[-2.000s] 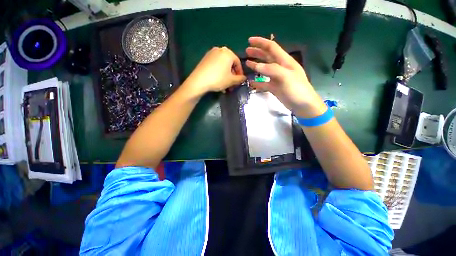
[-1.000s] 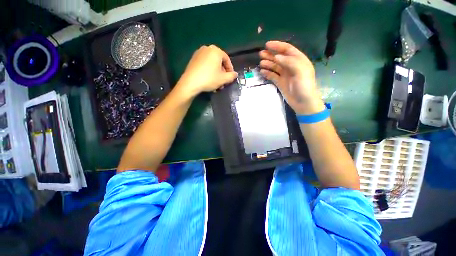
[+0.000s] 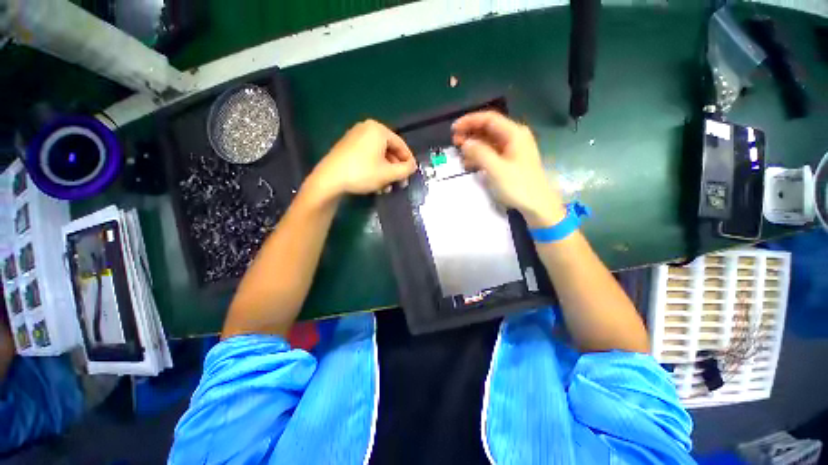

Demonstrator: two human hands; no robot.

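Observation:
An open tablet unit (image 3: pixel 472 238) with a large silver-white plate lies in a black carrier tray (image 3: pixel 402 272) in front of me. A strip with a green patch (image 3: pixel 439 159) shows at its top end. My left hand (image 3: pixel 366 160) is at the unit's top left corner, thumb and forefinger pinched together; whether a small part is between them cannot be seen. My right hand (image 3: pixel 505 162) is over the top right of the unit, fingers curled and thumb near them; nothing is clearly seen in it. A blue band is on my right wrist.
Left is a black parts tray (image 3: pixel 295 150) with a screw dish (image 3: pixel 244 123) and a heap of small black parts (image 3: pixel 222 218). A screwdriver (image 3: pixel 581 68) hangs at upper right. A black device (image 3: pixel 729 177) lies right, a white compartment tray (image 3: pixel 719 318) lower right, a purple-rimmed object (image 3: pixel 73 156) far left.
My view has shifted, so the bench things sit lower in it. My right hand has come down closer over the unit's top, its fingers more curled. My left hand stays at the top left corner.

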